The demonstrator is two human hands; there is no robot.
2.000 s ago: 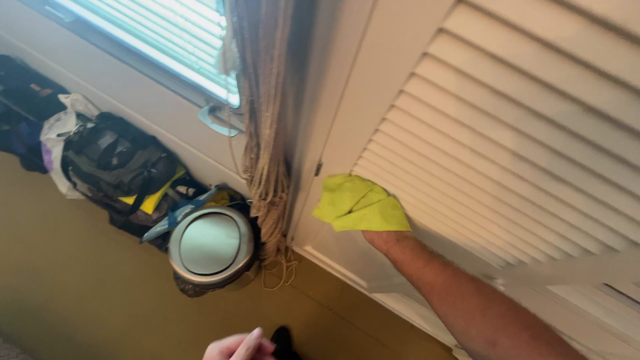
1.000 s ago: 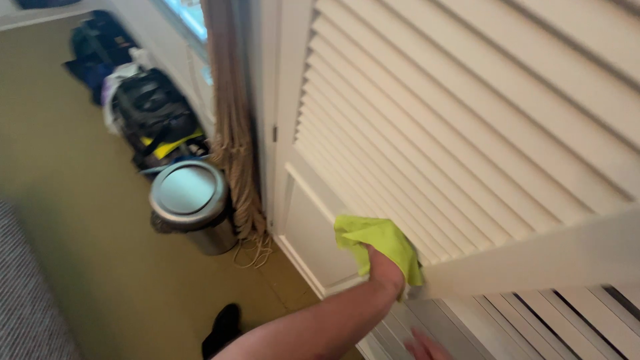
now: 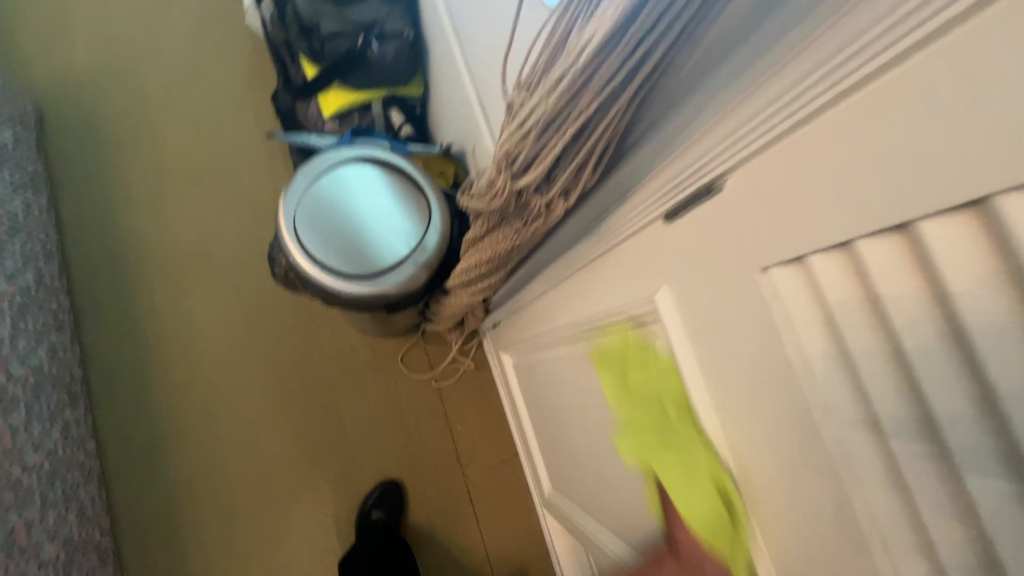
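My left hand [image 3: 680, 548] is at the bottom edge, blurred, closed on a yellow-green cloth [image 3: 672, 432]. The cloth lies spread against the lower recessed panel [image 3: 552, 416] of a white louvered door and its raised moulding. Much of the hand is cut off by the frame or covered by the cloth. Above and right of the cloth are the door's slats [image 3: 920, 320]. No part of my right hand shows.
A round metal bin [image 3: 364, 220] stands on the floor beside a bundle of beige cords [image 3: 512, 208]. Behind it sits a dark bag [image 3: 344, 48] with yellow parts. A black shoe [image 3: 382, 504] is at the bottom, and a speckled fabric surface [image 3: 48, 344] runs along the left.
The cloth was in my right hand two seconds ago and in my left hand one second ago. It has moved from the slats onto the lower panel. My right hand has left view.
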